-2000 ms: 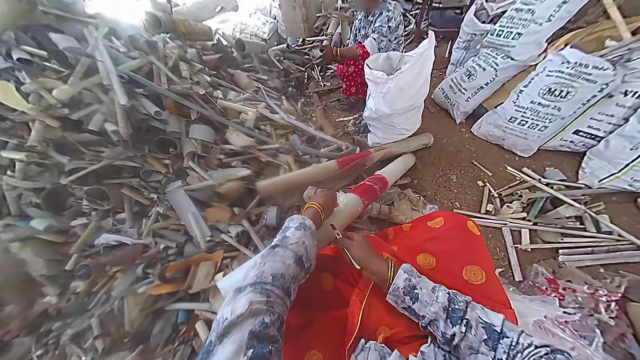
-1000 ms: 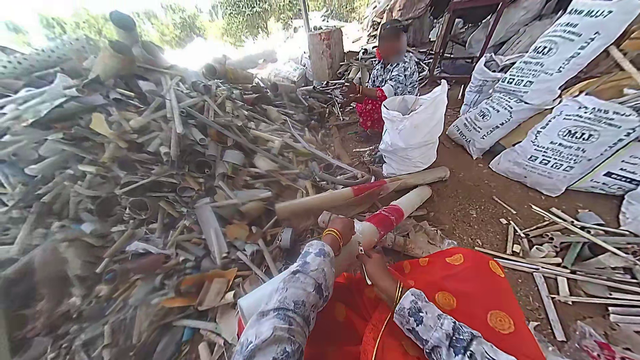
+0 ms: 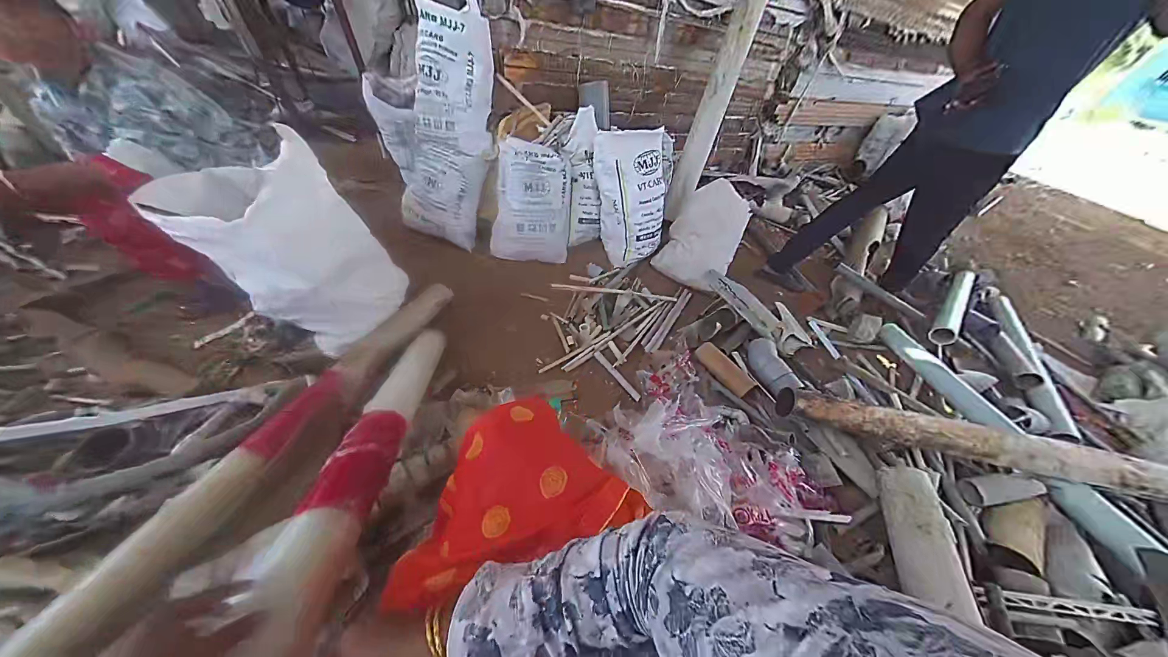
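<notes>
A pale pipe with a red band (image 3: pixel 356 465) slants up from the bottom edge, left of the orange-red patterned cloth (image 3: pixel 520 493) over my lap. Beside it, to the left, lies a second long pale pipe with a red band (image 3: pixel 292 415). My right hand (image 3: pixel 379 637) shows only as a blur at the bottom edge, near the lower part of the nearer pipe; gold bangles circle its wrist and a patterned sleeve (image 3: pixel 657 584) runs to the right. Whether it grips anything is hidden. A brownish blur at the lower left may be my left hand (image 3: pixel 173 625); its fingers cannot be made out.
Beyond the pipes stands an open white sack (image 3: pixel 265 233), with a person's red-clad arm (image 3: pixel 137 219) beside it. Filled printed sacks (image 3: pixel 630 196) stand farther back. Thin strips (image 3: pixel 620 319), clear plastic bags (image 3: pixel 675 447) and scrap pipes (image 3: pixel 949 365) cover ground at right, near a standing person (image 3: pixel 995 109).
The view has swung far to the right. One second ago my left hand gripped the nearer pipe, with my right hand close by; both are now at the bottom edge or blurred.
</notes>
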